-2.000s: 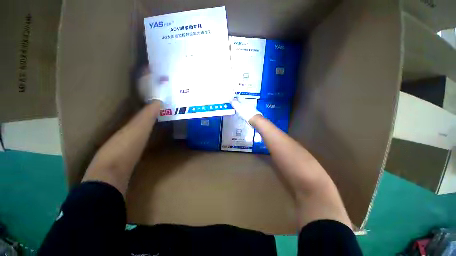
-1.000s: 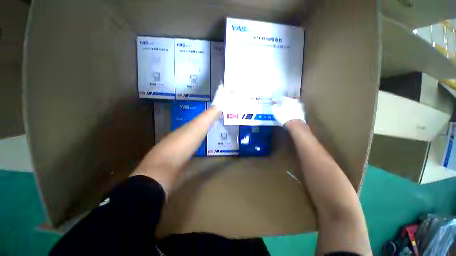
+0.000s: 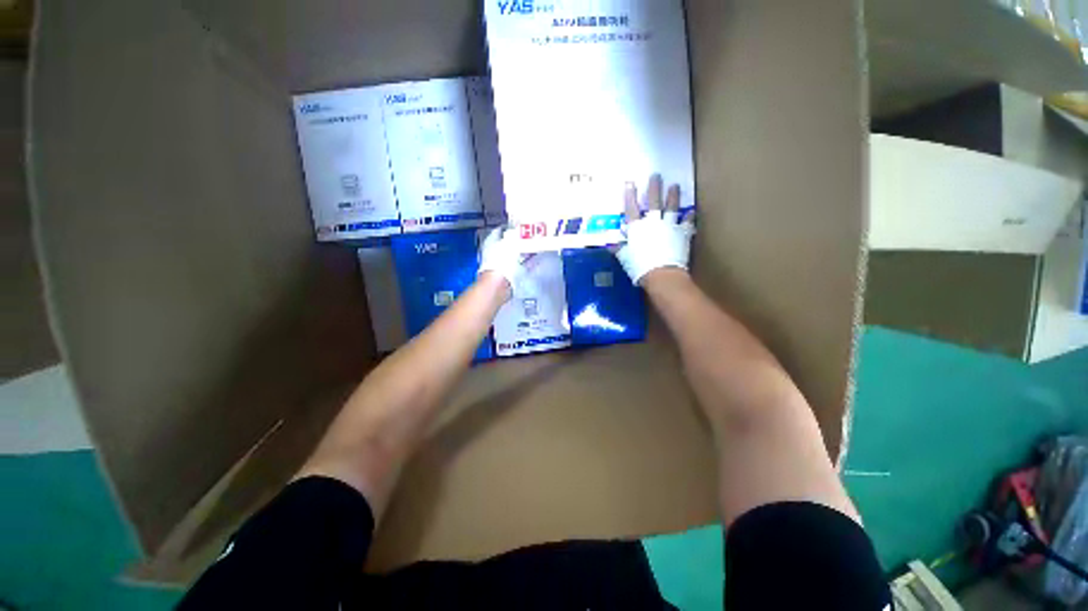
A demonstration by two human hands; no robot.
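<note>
A white YAS product box (image 3: 591, 113) lies inside the open brown shipping carton (image 3: 549, 448), at its upper right, close to the right wall and above other boxes. My left hand (image 3: 501, 257), in a white glove, is at the box's lower left corner; its fingertips are partly hidden. My right hand (image 3: 655, 239), gloved with bare fingertips, lies with fingers spread on the box's lower right edge. Two white boxes (image 3: 346, 161) stand at the upper left. Below are a blue box (image 3: 436, 287), a white one (image 3: 532, 313) and a dark blue one (image 3: 606, 304).
The carton's tall walls surround both forearms. Outside right are pale carton flaps (image 3: 943, 197) and a brown carton (image 3: 954, 292). The green floor (image 3: 925, 400) bears a red and black object (image 3: 1014, 513) and clear film at the lower right.
Over the two seconds the white box moved from the carton's left side to the right, then slightly up and left in view. My right hand now lies flatter on it, fingers spread.
</note>
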